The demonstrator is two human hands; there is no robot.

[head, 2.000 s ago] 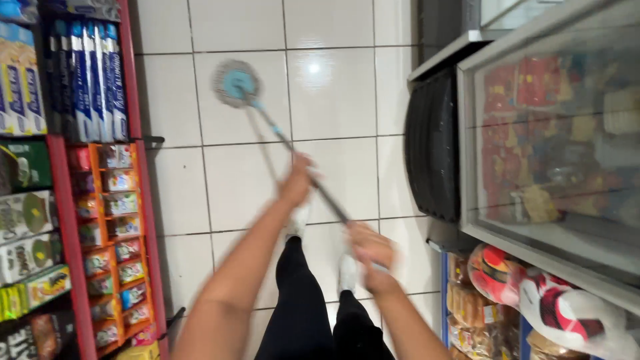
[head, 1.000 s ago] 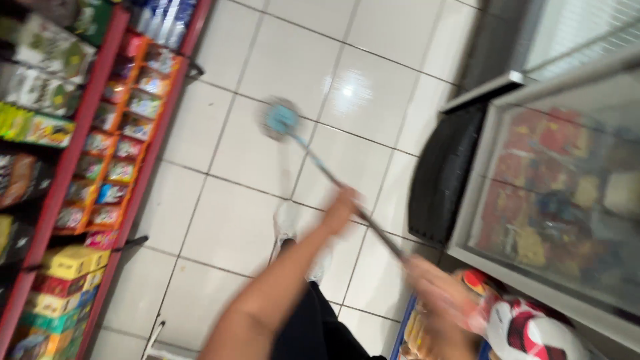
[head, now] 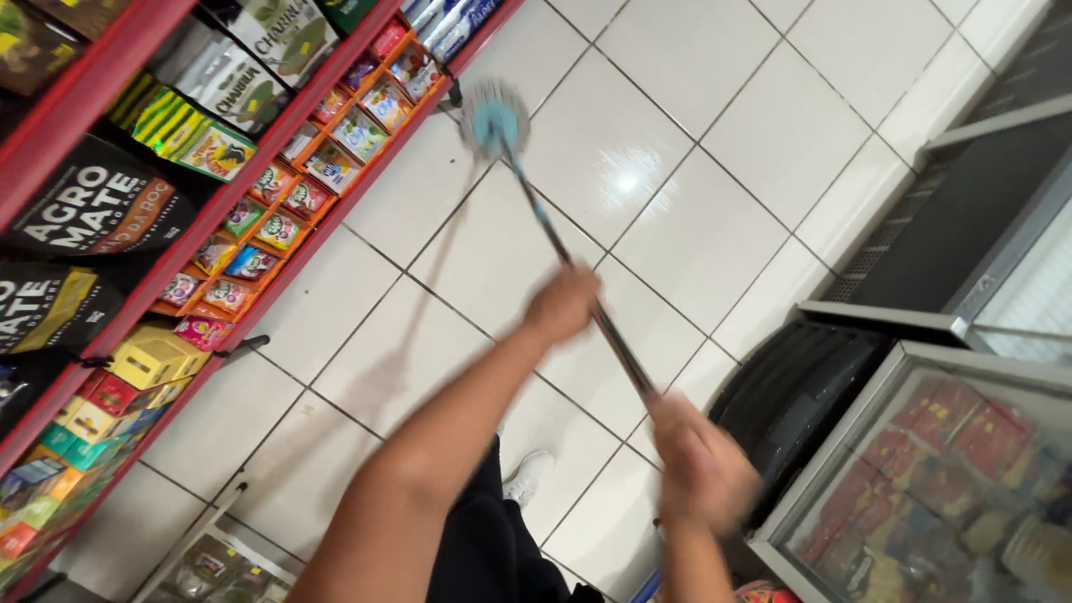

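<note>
A round mop head (head: 496, 121) with grey strands and a light blue centre rests on the white tiled floor (head: 469, 276), close by the red shelf edge. From it the dark mop handle (head: 624, 352) slants down to the right. My left hand (head: 565, 306) is closed around the middle of the handle. Nearer to me, my right hand (head: 699, 461) grips the handle's upper end and is blurred. The very end of the handle is hidden by that hand.
Red shelving (head: 276, 285) with packets and boxes runs along the left. On the right stand a glass-topped freezer (head: 938, 477) and a black ribbed object (head: 796, 394). A white shoe (head: 529, 477) is below my arms. A rack (head: 226, 569) stands at bottom left.
The mop head has moved across the floor to beside the red shelving, with both hands still on the handle. The view has rotated.
</note>
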